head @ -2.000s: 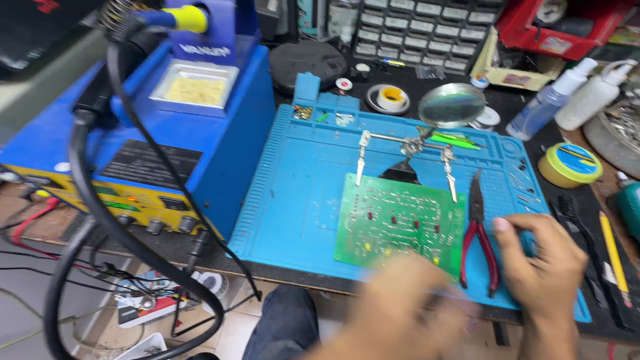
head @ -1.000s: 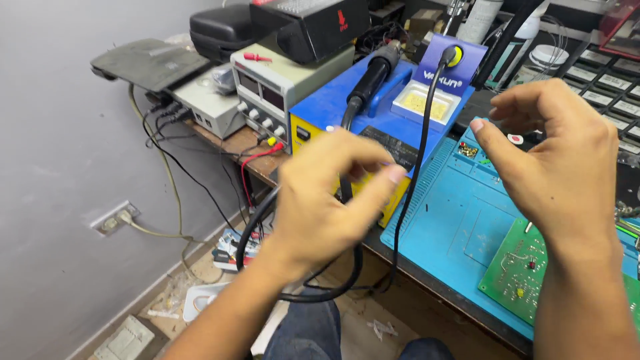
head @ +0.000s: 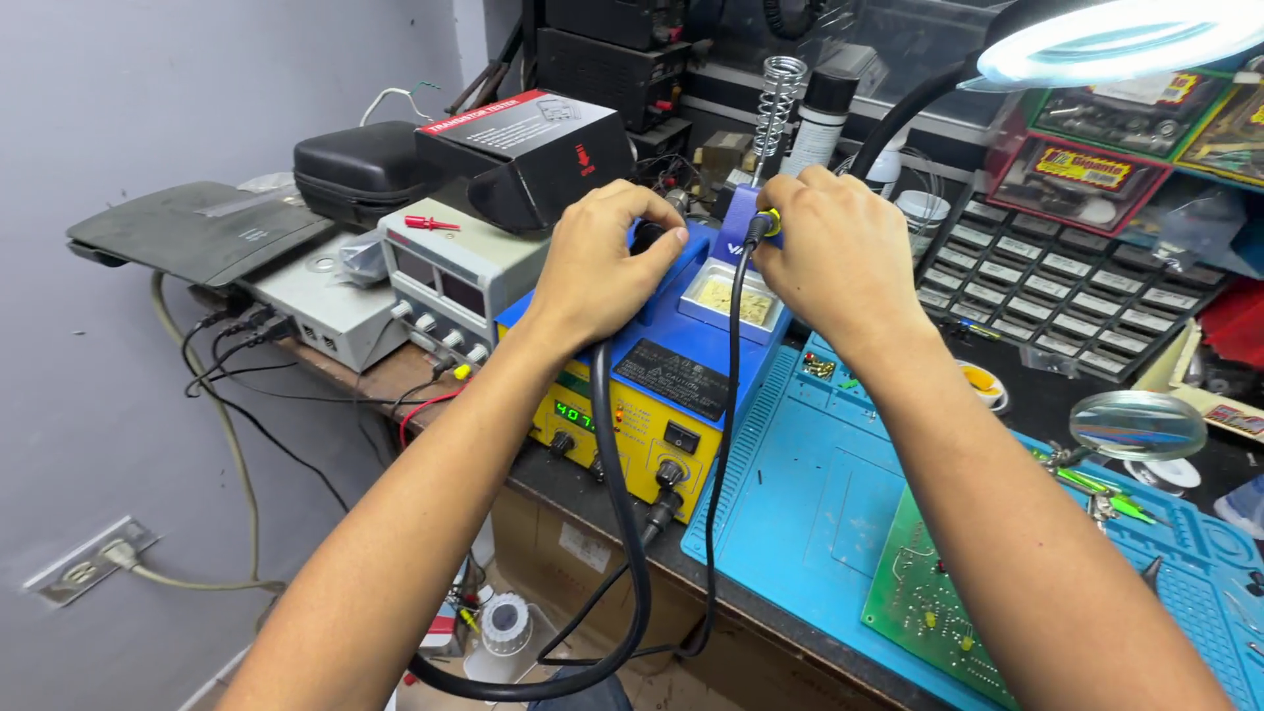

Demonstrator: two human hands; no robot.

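A blue and yellow soldering station [head: 632,395] with a lit green display stands at the centre of the bench. My left hand [head: 612,257] is at the black hot-air handle [head: 647,237] on its top; the fingers curl over it, and whether they grip is hard to tell. My right hand [head: 829,247] closes around the soldering iron [head: 765,225] at its holder, with the black cable hanging below. Under that holder a metal tray holds a yellowish sponge [head: 733,299]. A green circuit board [head: 928,602] lies on the blue silicone mat [head: 790,494], partly behind my right forearm.
A bench power supply [head: 464,281] and a black transistor tester box [head: 533,148] stand to the left. A lit magnifier lamp [head: 1116,44] hangs at upper right, above parts drawers [head: 1047,286]. A small magnifying lens [head: 1136,425] stands over the mat. Thick black hose [head: 617,494] loops before the station.
Both hands have moved onto the soldering station, the left to the hot-air handle and the right to the iron. Two seconds ago they were by the circuit board and red-handled pliers. The view has swung left.
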